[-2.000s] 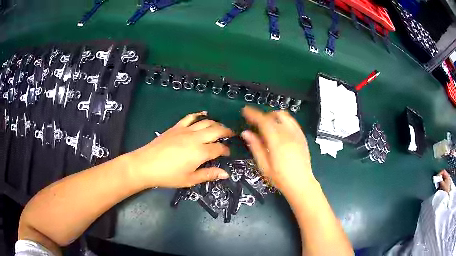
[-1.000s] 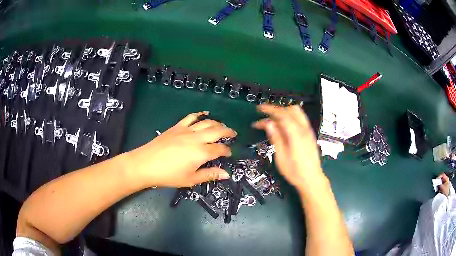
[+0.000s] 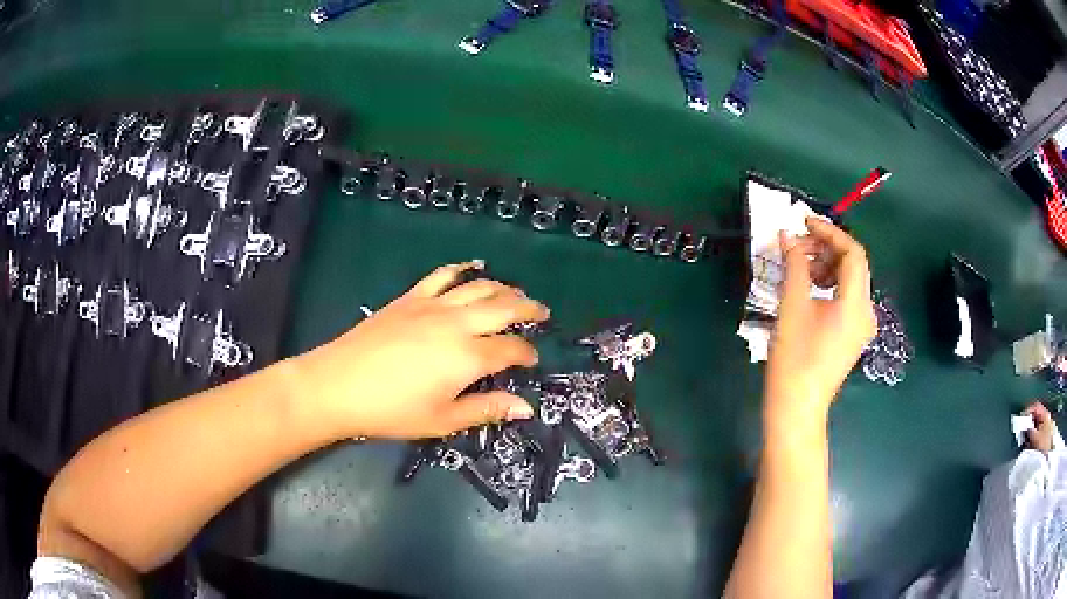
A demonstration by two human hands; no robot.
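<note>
My left hand (image 3: pixel 427 357) rests palm down with fingers spread at the upper left of the work pile (image 3: pixel 562 433), a tangle of black strap pieces and silver clips. A dark end shows at its fingertips; what lies under the palm is hidden. My right hand (image 3: pixel 825 304) is over the black parts tray (image 3: pixel 749 211) of white paper slips (image 3: pixel 770 263), thumb and fingertips close together at the slips. Whether it pinches one is unclear. A clipped piece (image 3: pixel 620 346) lies between the hands.
Clipped pieces lie in rows on a black board (image 3: pixel 152 392) at left. A row of ringed parts (image 3: pixel 509 201) runs behind the pile. Round silver parts (image 3: pixel 889 339), a red pen (image 3: pixel 862 190), a second black tray (image 3: pixel 965 310) and a person's hand (image 3: pixel 1038 426) are at right. Blue straps (image 3: pixel 685 53) lie at the back.
My right hand has moved right, from above the pile to the paper tray. The clipped piece it partly covered is now in full view. My left hand has barely moved.
</note>
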